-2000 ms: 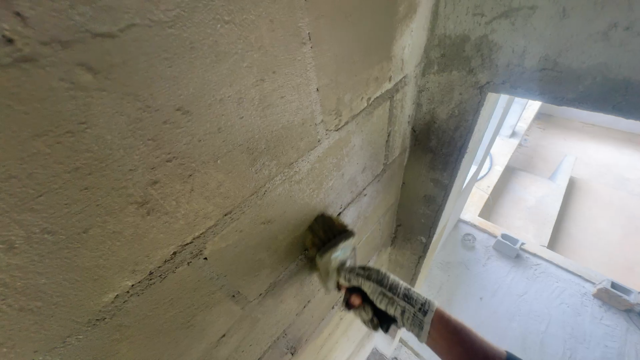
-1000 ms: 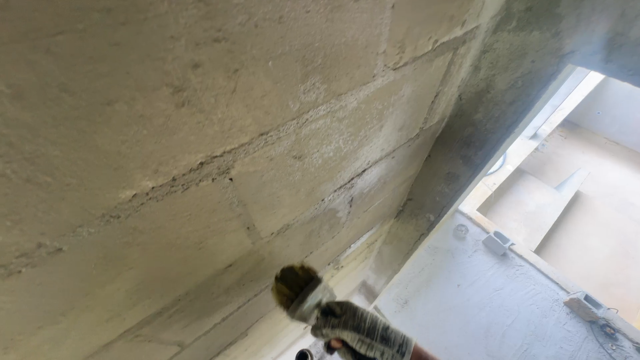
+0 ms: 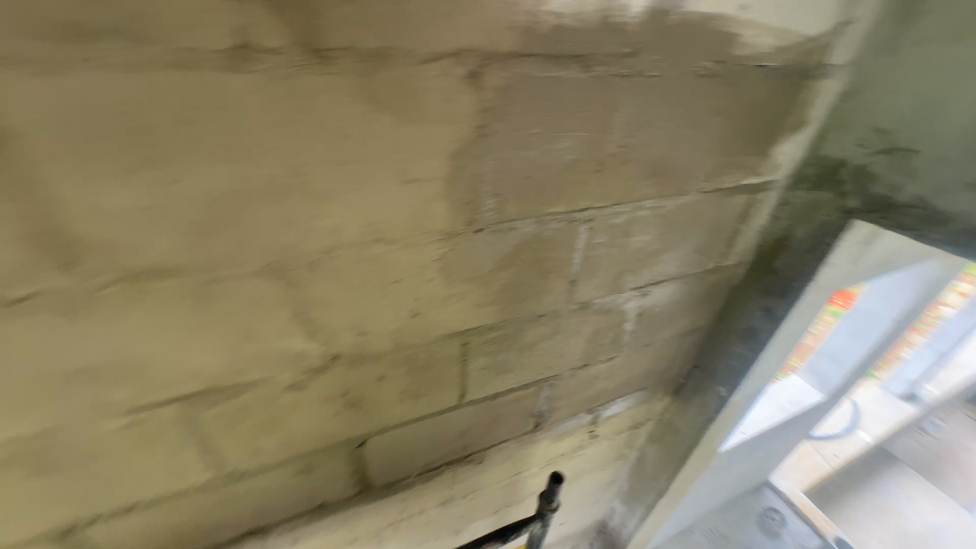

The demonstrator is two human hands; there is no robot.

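Note:
A wall of large masonry blocks [image 3: 366,229] fills most of the head view, with mortar joints between the blocks. Darker patches, which look damp, lie on its upper right part [image 3: 625,137]. Neither of my hands shows in this frame, and the brush is out of view too. At the bottom edge, a dark metal tube with a joint [image 3: 550,496] stands in front of the wall's foot.
A grey rendered wall [image 3: 907,114] meets the block wall at a corner on the right. Below it is an opening with a pale frame [image 3: 808,305]. Through it, a curved hose or cable [image 3: 842,427] lies on a light surface.
The gloved hand with the brush, seen low in front of the wall in both earlier frames, has left the view. The view has shifted, and the dark tube now shows more fully.

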